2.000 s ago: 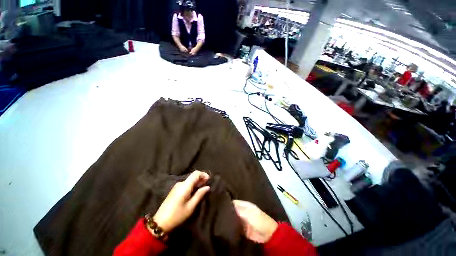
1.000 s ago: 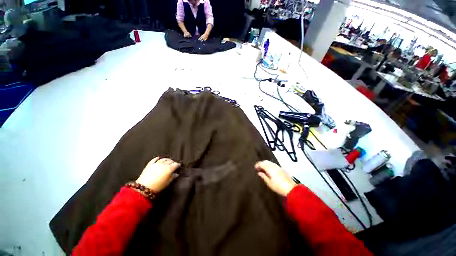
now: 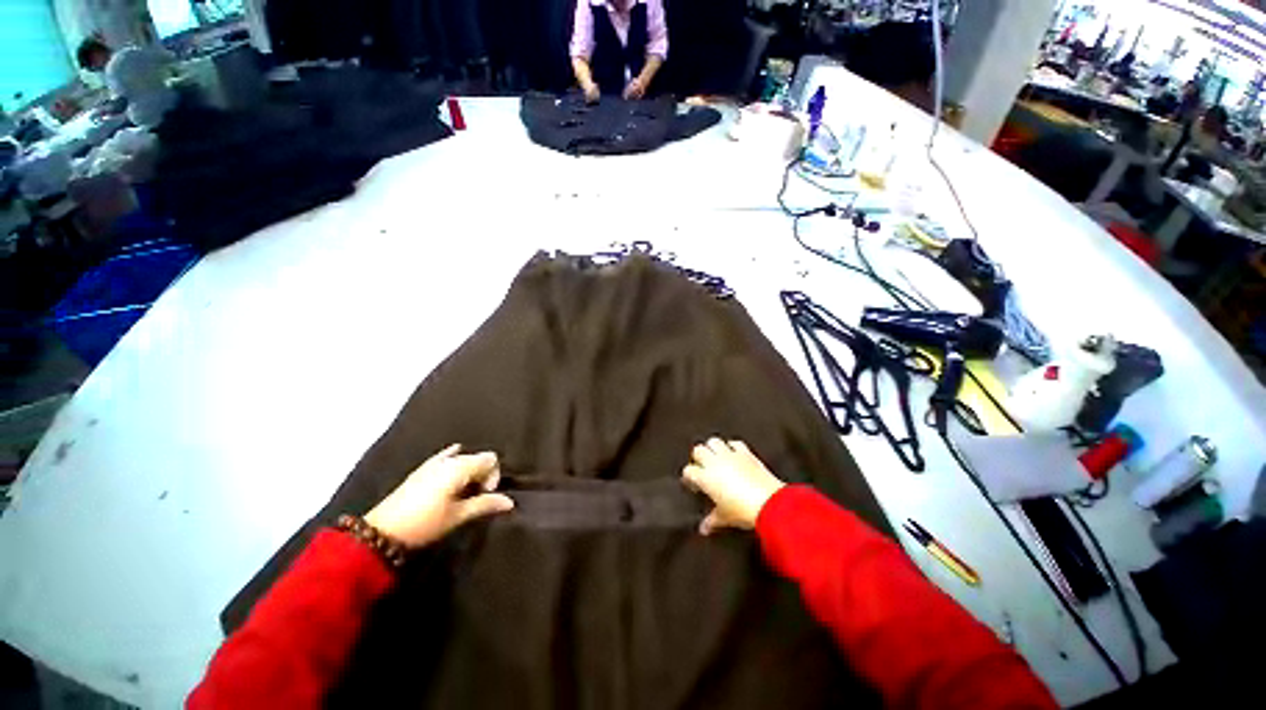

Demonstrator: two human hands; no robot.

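Brown trousers lie on top of more brown trousers on the white table, with the lower ones' waist pointing away from me. The upper pair's waistband runs across between my hands, with a small dark round button near its middle. My left hand pinches the waistband's left end between thumb and fingers. My right hand grips its right end. Thread snips with yellow-orange handles lie on the table to the right.
Black hangers, a black hair dryer, a white bottle, a red thread spool, a phone and cables lie along the right. Dark clothes are piled at far left. A person works on dark cloth opposite.
My hands have gone from handling bunched cloth, through lying apart on it, to holding the waistband stretched flat, with its button now showing. The view has shifted, and the snips show fully again.
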